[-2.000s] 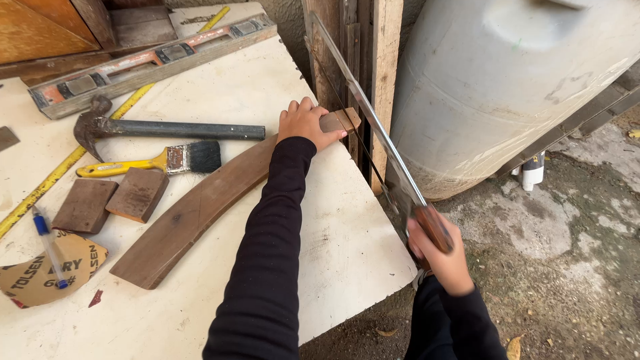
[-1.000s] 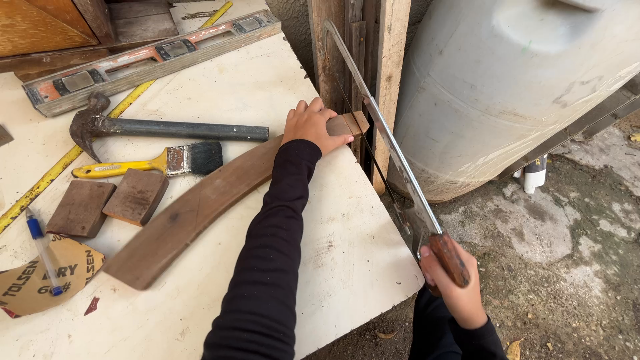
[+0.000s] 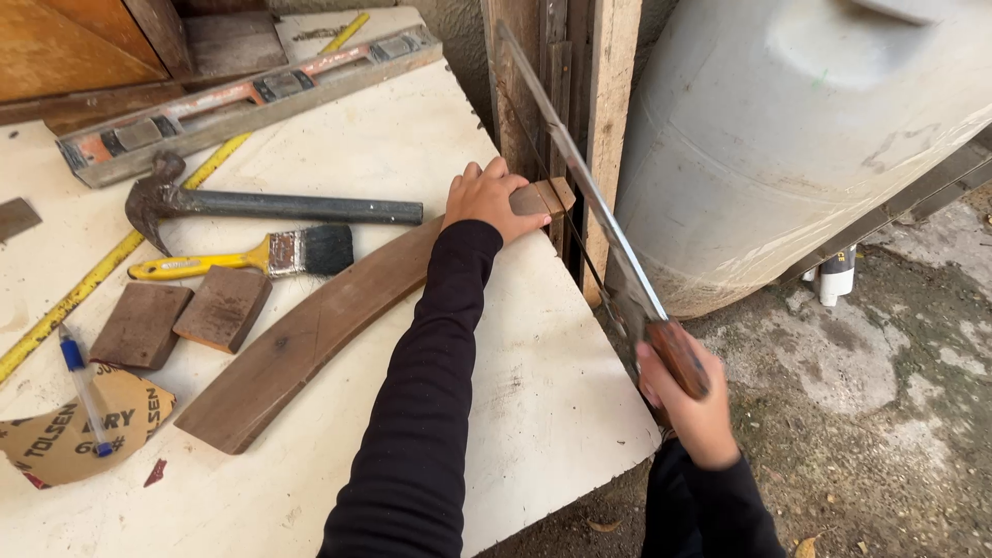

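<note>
My left hand (image 3: 487, 203) grips a curved wooden board (image 3: 310, 325) near its far end and presses it on the white tabletop (image 3: 542, 372). That end sticks out past the table's edge. A hacksaw (image 3: 604, 209) with a metal frame is in my right hand (image 3: 690, 395), closed around its wooden handle. The saw's thin blade crosses the board's end just right of my left fingers, close to a line across the wood. How deep the blade sits in the wood cannot be told.
On the table lie a claw hammer (image 3: 287, 207), a paintbrush (image 3: 248, 254), two wood blocks (image 3: 225, 308), a spirit level (image 3: 256, 101), a yellow measuring strip (image 3: 101, 275), a pen (image 3: 84, 391) and sandpaper (image 3: 128, 411). Upright planks (image 3: 612, 116) and a plastic barrel (image 3: 744, 155) stand beyond the edge.
My right hand and the hacksaw have shifted back and forth a little along the blade's line. The board's near end has swung slightly; my left hand stays on its far end.
</note>
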